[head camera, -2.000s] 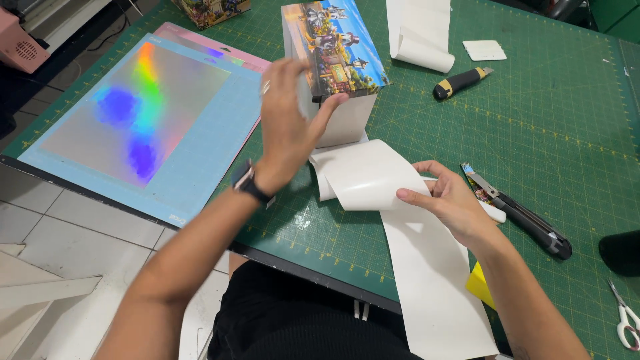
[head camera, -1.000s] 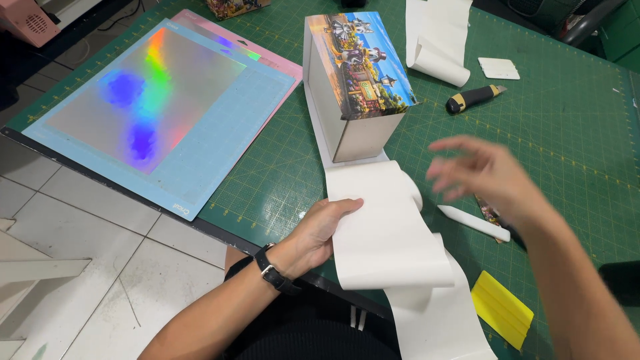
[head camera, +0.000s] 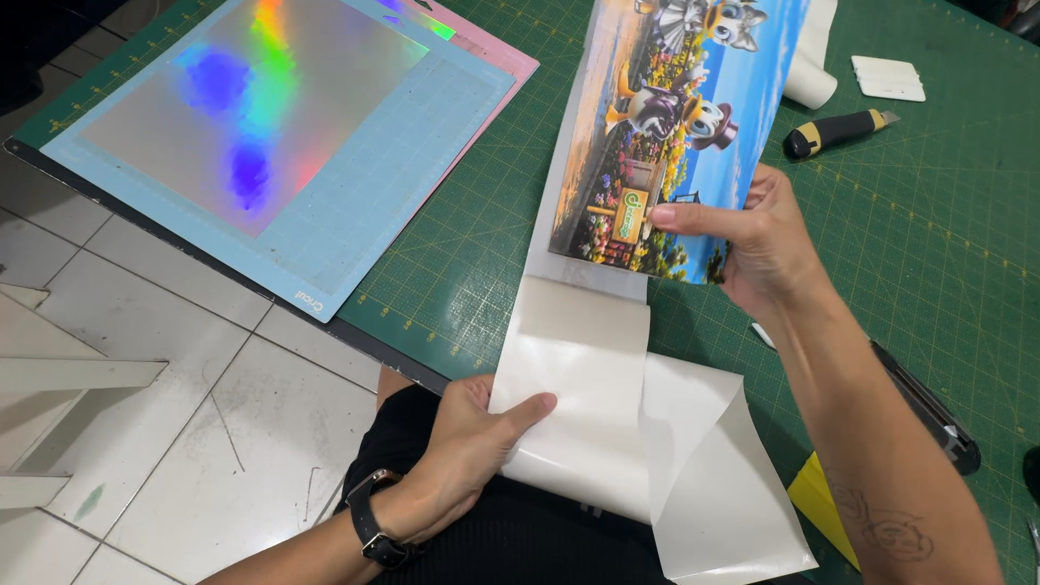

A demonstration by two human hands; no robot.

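Note:
My right hand [head camera: 760,236] grips the near end of a box [head camera: 674,146] with a colourful printed cartoon face, its thumb on the print and its fingers around the side. Under and beside the box runs a strip of clear or white film. From its near end a white backing sheet [head camera: 577,349] curls toward me over the table edge. My left hand [head camera: 500,439] pinches the left edge of that sheet, thumb on top. The sheet's loose part [head camera: 731,487] folds and hangs at the right, near my lap. The box's underside is hidden.
A blue cutting mat [head camera: 357,219] with holographic sheet lies on a pink mat [head camera: 487,106] at left. On the green cutting mat [head camera: 910,236] are a yellow-black knife [head camera: 837,134], white scraper [head camera: 888,79], rolled white sheet [head camera: 812,73], black snap-off cutter [head camera: 934,406] and yellow piece [head camera: 821,508].
My right hand, empty and raised a second ago, now holds the box. The box looks tilted, its printed face turned more toward me. My left hand still holds the white sheet.

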